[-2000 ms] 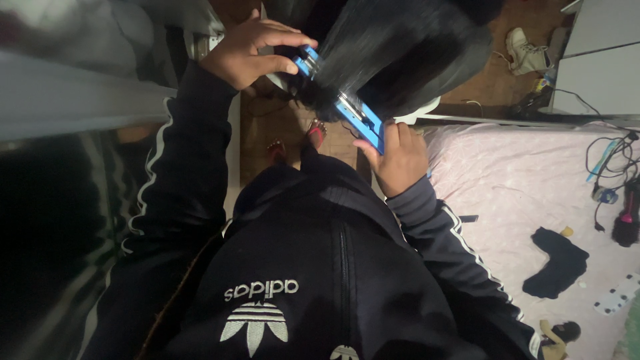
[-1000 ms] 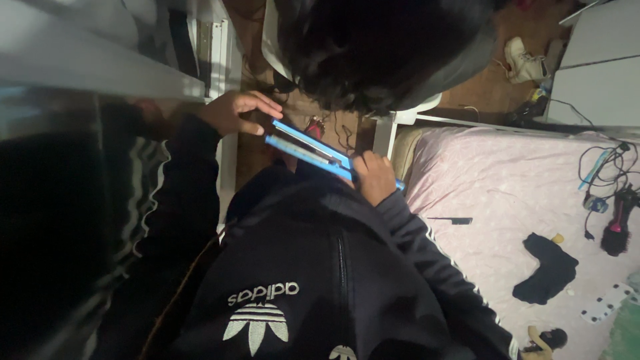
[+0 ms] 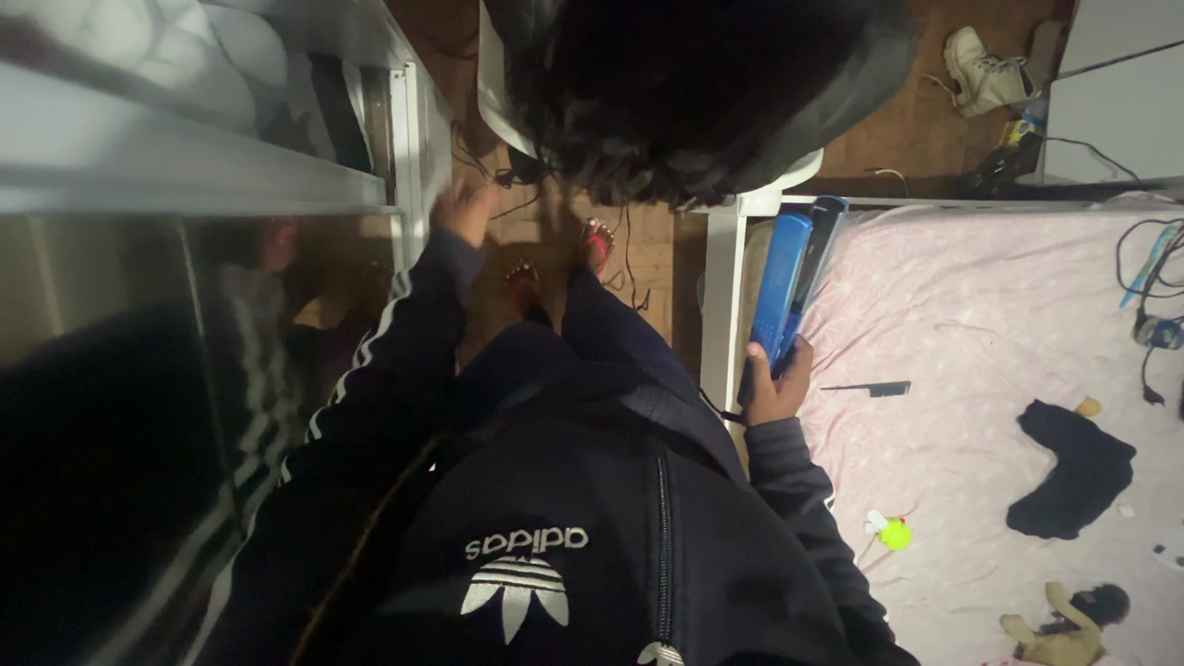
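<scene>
My right hand [image 3: 779, 381] holds a blue hair straightener [image 3: 788, 277] by its handle end, over the near edge of the bed; its two arms point away from me and stand slightly apart. My left hand [image 3: 467, 211] is blurred and hangs beside the white furniture edge, with no object visible in it. Dark hair [image 3: 647, 102] of a seated person fills the top middle, between my hands and beyond them, touched by neither. A dark cord [image 3: 721, 407] runs close to my right wrist.
A bed with a pink sheet [image 3: 934, 305] lies at the right, bearing a black comb [image 3: 874, 388], a black cloth [image 3: 1073, 467], a doll [image 3: 1064, 629] and cables. A glossy dark cabinet [image 3: 111, 388] borders the left. Cords and a beige boot [image 3: 985, 74] lie on the wooden floor.
The straightener has moved in my right hand from in front of me to the right, over the bed's edge. My left hand has moved away from it; two seconds ago it was up at the hair.
</scene>
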